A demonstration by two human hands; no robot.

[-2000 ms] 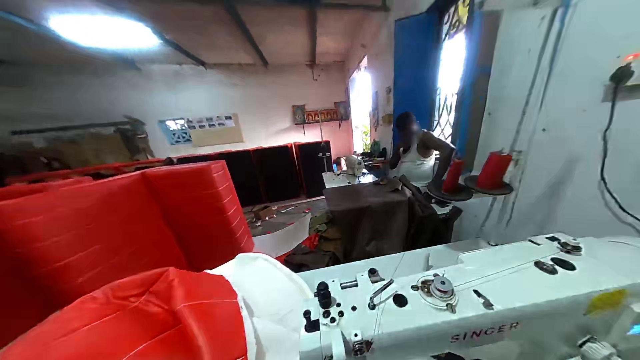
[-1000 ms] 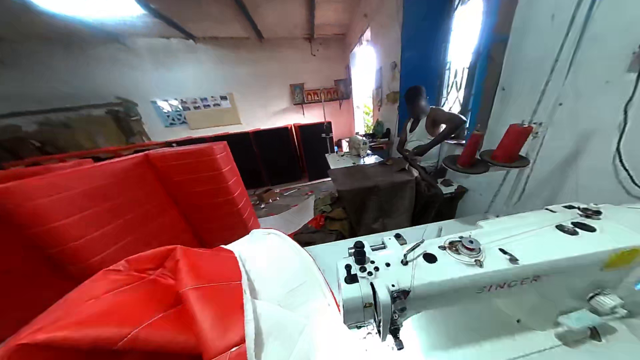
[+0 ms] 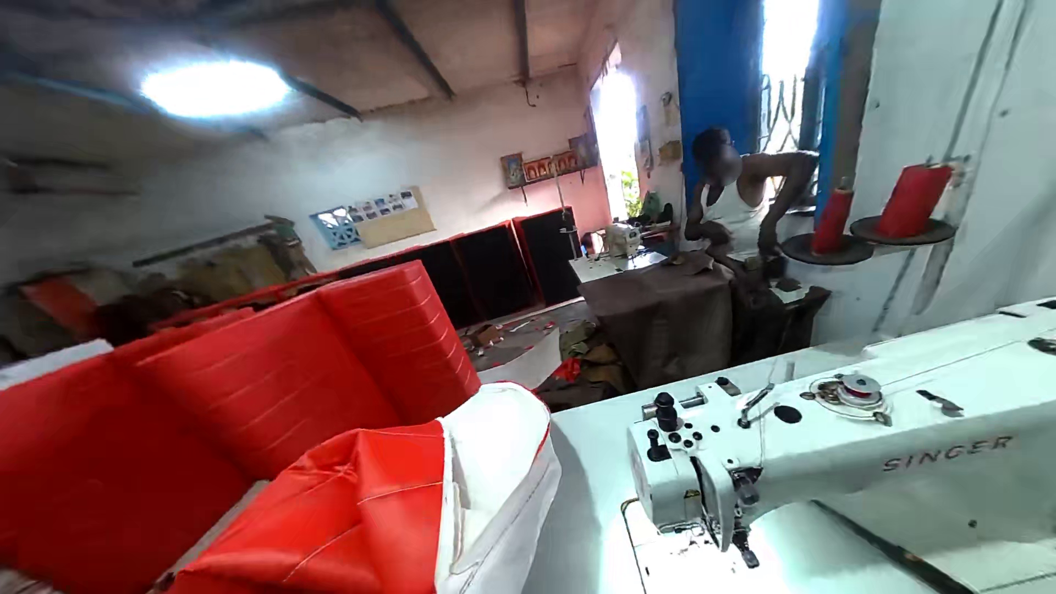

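Note:
Neither my left hand nor my right hand shows in the head view. At the lower left lies a red quilted vinyl cover [image 3: 363, 503] with a white backing [image 3: 503, 462] folded outward, its edge reaching the machine table. A white Singer industrial sewing machine [image 3: 833, 462] fills the lower right, its needle and presser foot [image 3: 747, 549] above the lit bed with no fabric visible under them. Red thread cones [image 3: 914, 200] stand on black discs behind the machine. Whatever touches the red cover's lower part is outside the frame.
Red quilted panels [image 3: 272, 371] stand upright at the left. Beyond the table, a person [image 3: 742, 190] leans over dark brown fabric [image 3: 660, 322] beside another sewing machine [image 3: 622, 239]. Cloth scraps [image 3: 590, 363] lie on the floor between. Black panels with red edges [image 3: 495, 268] line the back wall.
The view has swung, bringing more of the machine's needle area and bed into sight. The person at the back, bent over the brown fabric one second ago, is now more upright with an elbow raised.

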